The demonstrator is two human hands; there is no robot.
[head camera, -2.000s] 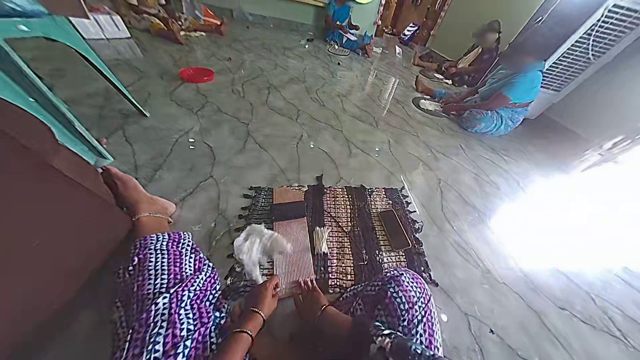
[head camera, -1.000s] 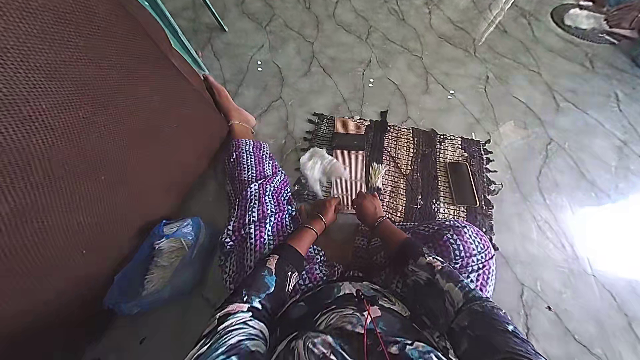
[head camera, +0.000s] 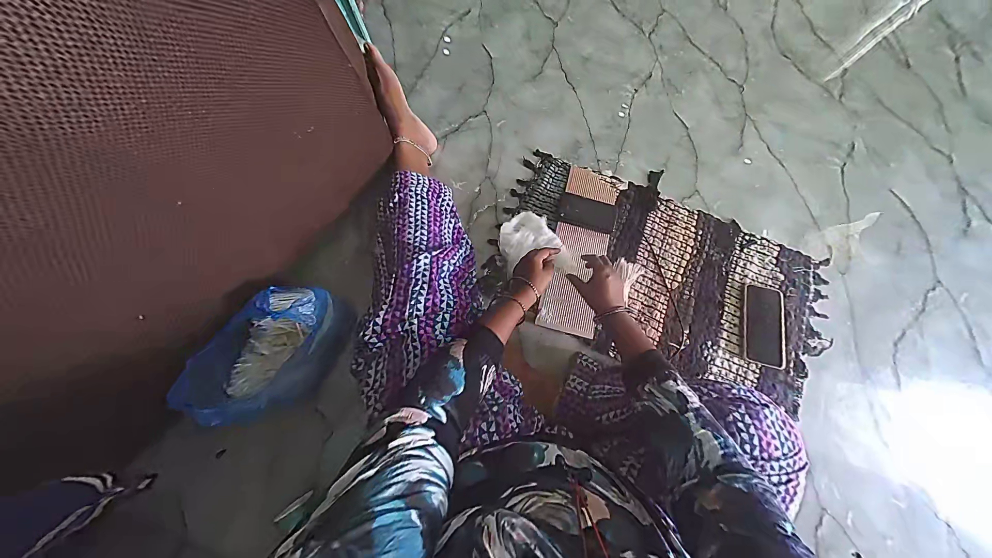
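Observation:
My left hand [head camera: 536, 267] is at the lower right edge of a white tuft of cotton [head camera: 527, 234], its fingertips pinched on the cotton's edge. Facing it, my right hand [head camera: 601, 285] is over a ridged board [head camera: 570, 306] with its fingers spread and slightly bent; whether a thin strand lies at its fingertips is too small to tell. A dark band [head camera: 587, 213] crosses the board's upper part. Just right of my right hand, a bunch of white cotton wicks [head camera: 629, 273] lies on the woven rag mat [head camera: 674, 240], partly hidden by that hand.
A phone [head camera: 765, 325] lies on the mat's right part. To the left on the marbled floor is a blue plastic bag [head camera: 260, 356] with white wicks inside. A brown woven surface [head camera: 178, 155] fills the upper left, beside my outstretched foot [head camera: 399, 105].
My hands have moved up from the board's near end, and my right hand has opened its fingers. The view has tilted down and turned since two seconds ago.

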